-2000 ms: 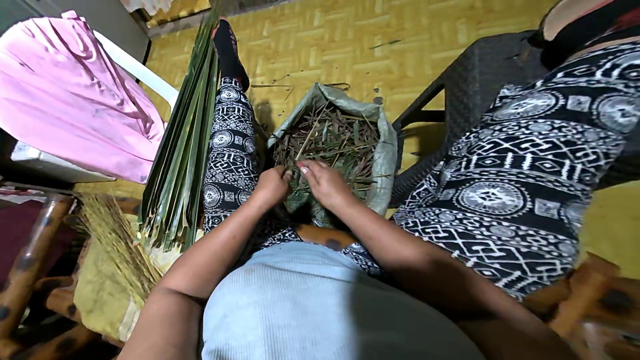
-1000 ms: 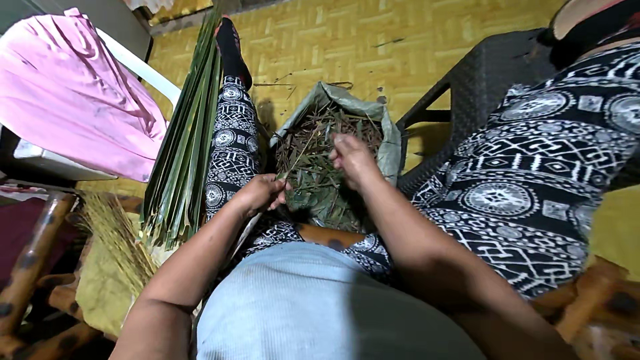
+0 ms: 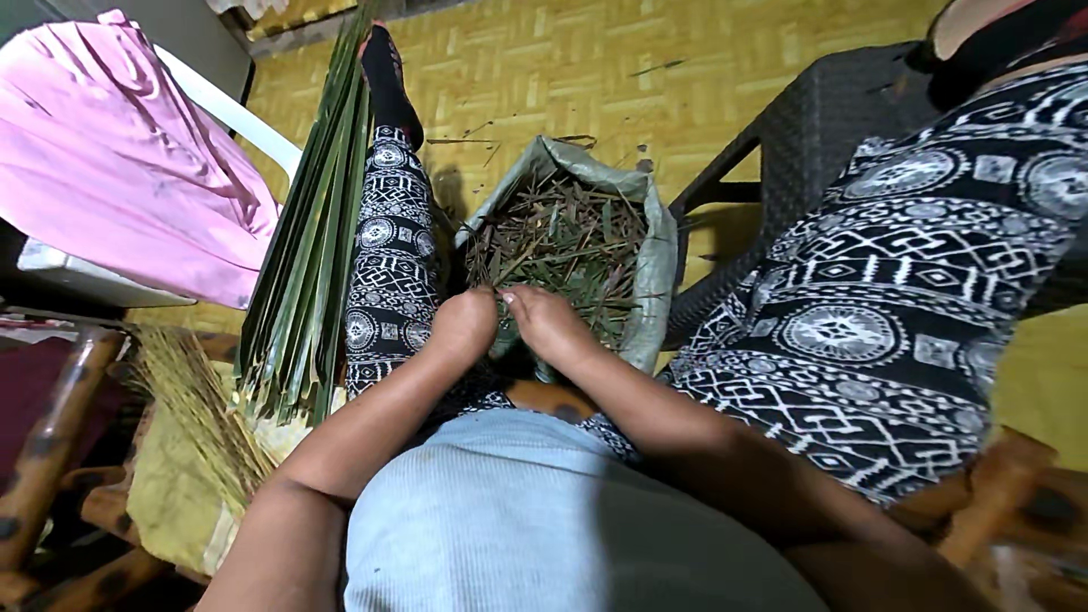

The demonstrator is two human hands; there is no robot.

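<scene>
My left hand (image 3: 466, 321) and my right hand (image 3: 548, 321) meet fingertip to fingertip over the near edge of an open woven sack (image 3: 661, 280). Both have their fingers closed at a thin strip or rib of leaf, most of it hidden by the fingers. Brown and green leaf scraps (image 3: 565, 238) fill the sack. Left of my outstretched leg lies a bundle of long green palm leaflets (image 3: 302, 255). Nearer to me on the left rests a bunch of thin, yellowish leaf ribs (image 3: 200, 408), on a yellow cloth (image 3: 170, 501).
A pink cloth (image 3: 127, 170) hangs over a white chair (image 3: 229, 110) at the left. My other leg (image 3: 850, 323) rests on a dark plastic chair (image 3: 841, 127) at the right. Bamboo seat parts (image 3: 51, 450) flank me. Scraps lie on the yellow floor (image 3: 527, 76).
One second ago my hands were apart, the right one raised over the sack. Now they are together again at the sack's near side, much as two seconds ago.
</scene>
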